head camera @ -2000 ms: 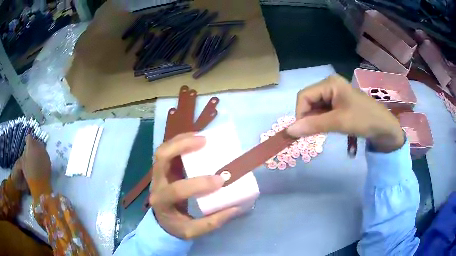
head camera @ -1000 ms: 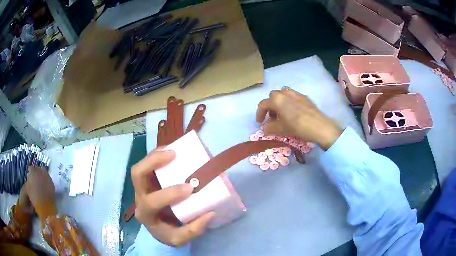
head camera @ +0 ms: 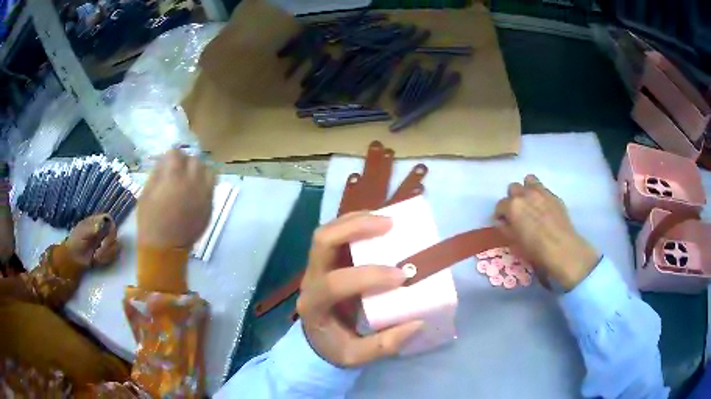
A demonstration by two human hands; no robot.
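Note:
My left hand (head camera: 343, 296) holds a pale pink box (head camera: 401, 234) on its side, with a finger beside a small pale round piece at the strap hole. A brown strap (head camera: 452, 253) runs from the box end to the right. My right hand (head camera: 546, 234) is over the pink button caps (head camera: 503, 269) and the strap's far end. The hand covers that end and part of the heap, so whether the fingers hold anything cannot be told. Loose brown straps (head camera: 376, 179) lie behind and left of the box.
Two pink boxes with dark floor patterns, one nearer (head camera: 674, 251) and one behind (head camera: 663, 183), stand at right. Dark sticks (head camera: 359, 70) lie on brown paper (head camera: 483, 117). At left are a neighbour's hands (head camera: 175, 203), dark sticks with white ends (head camera: 74, 195) and white sticks (head camera: 216, 222).
The view has swung left. My right hand first left the strap for the button caps; it now covers the strap's far end. The neighbour's hand has risen. My left hand keeps holding the box.

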